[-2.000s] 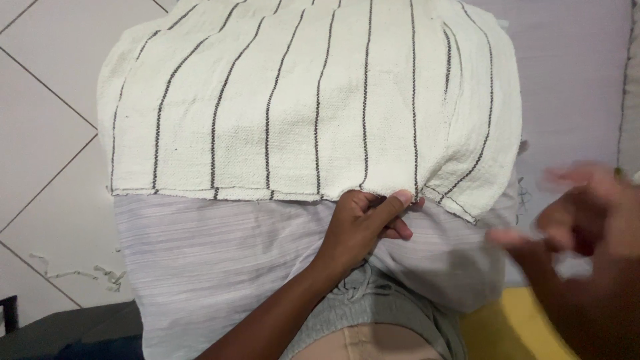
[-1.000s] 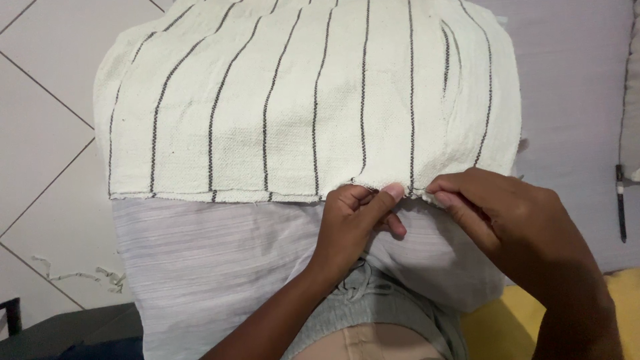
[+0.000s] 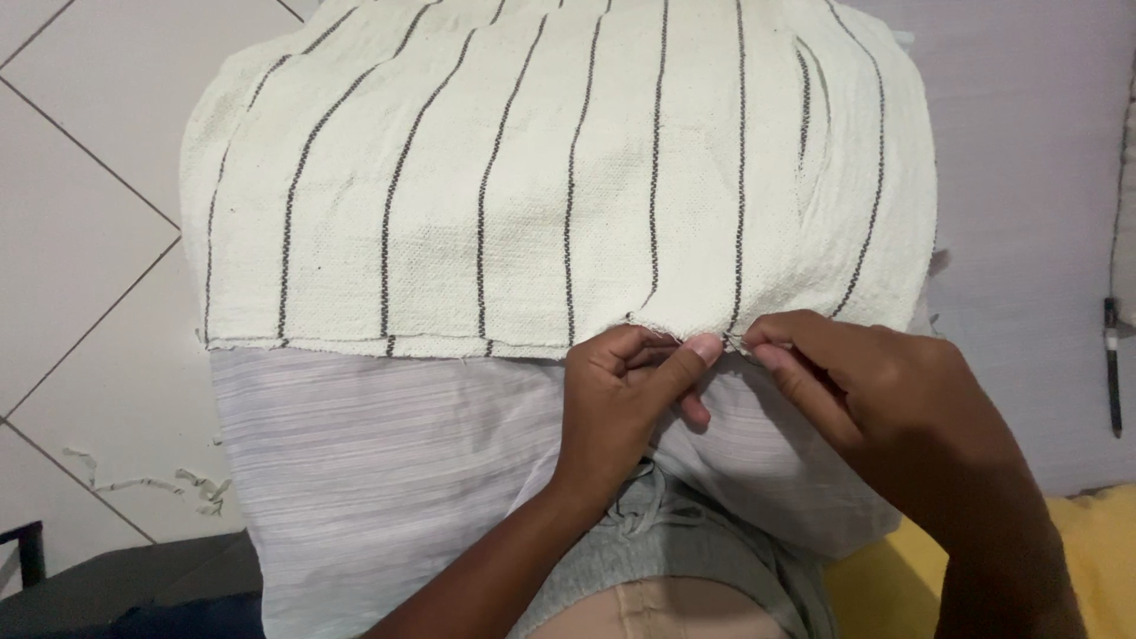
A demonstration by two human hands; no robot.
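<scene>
A cream woven cloth point(image 3: 524, 195) with dark stripes lies over a pale striped fabric point(image 3: 373, 444) on my lap. Along its near edge runs a narrow fold with a frayed rim. My left hand point(image 3: 626, 382) pinches that edge between thumb and fingers. Just to the right, my right hand point(image 3: 852, 390) has thumb and forefinger closed at the same edge, close to the left thumb. Whatever fine thing lies between the right fingertips, perhaps a thread or a needle, is too small to tell.
Pale floor tiles point(image 3: 80, 222) lie at the left, with loose fabric scraps point(image 3: 160, 484) on them. A black pen-like object point(image 3: 1112, 368) rests on the lilac cloth point(image 3: 1021, 222) at the right. Yellow fabric point(image 3: 887, 577) shows at the lower right.
My right hand was blurred and apart from the cloth at the right two seconds ago; it has come left to the cloth's edge. The left hand keeps its pinch there.
</scene>
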